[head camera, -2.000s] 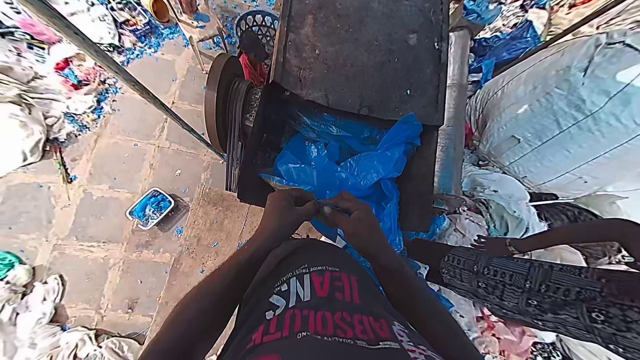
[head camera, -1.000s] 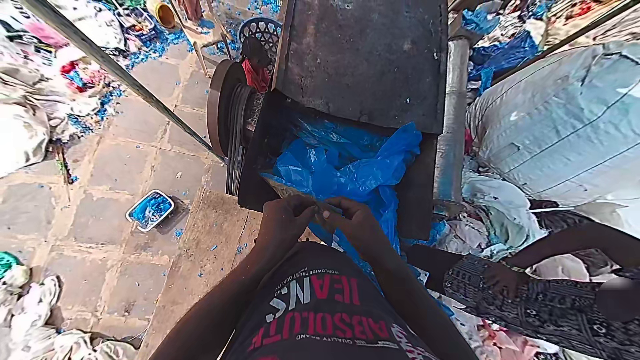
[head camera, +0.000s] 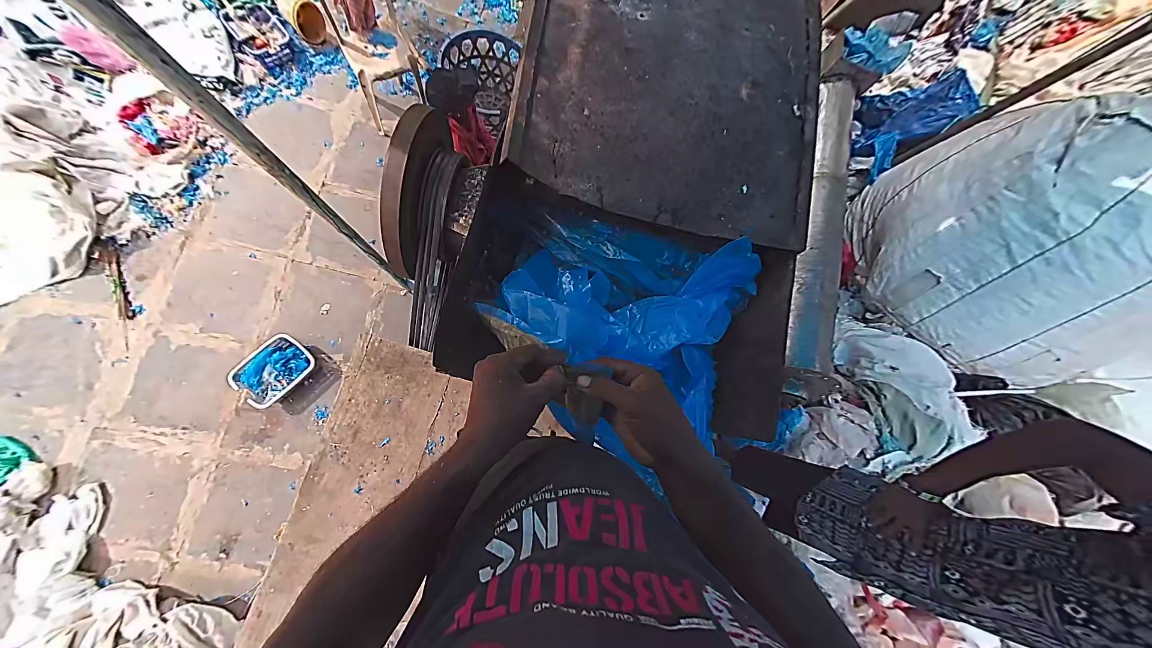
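Note:
My left hand (head camera: 515, 393) and my right hand (head camera: 643, 405) meet at the near edge of a dark metal machine hopper (head camera: 754, 360). Between their fingertips they pinch a small, dull, greyish piece of plastic film (head camera: 583, 405). Blue plastic film (head camera: 621, 310) lies crumpled in the hopper just beyond my hands, and part of it hangs over the near edge beside my right hand. A dark metal cover plate (head camera: 666, 108) slopes above the hopper's far side. The undersides of my fingers are hidden.
A belt pulley wheel (head camera: 403, 193) stands left of the hopper. A small tub (head camera: 272, 371) of blue scraps sits on the paved floor. A slanting pole (head camera: 243, 144) crosses at upper left. At right are a large white sack (head camera: 1008, 234) and another person's arm (head camera: 1035, 459).
The other person's hand at right has moved down onto the patterned clothing. My hands stay together at the hopper's near edge, with small shifts of the fingers.

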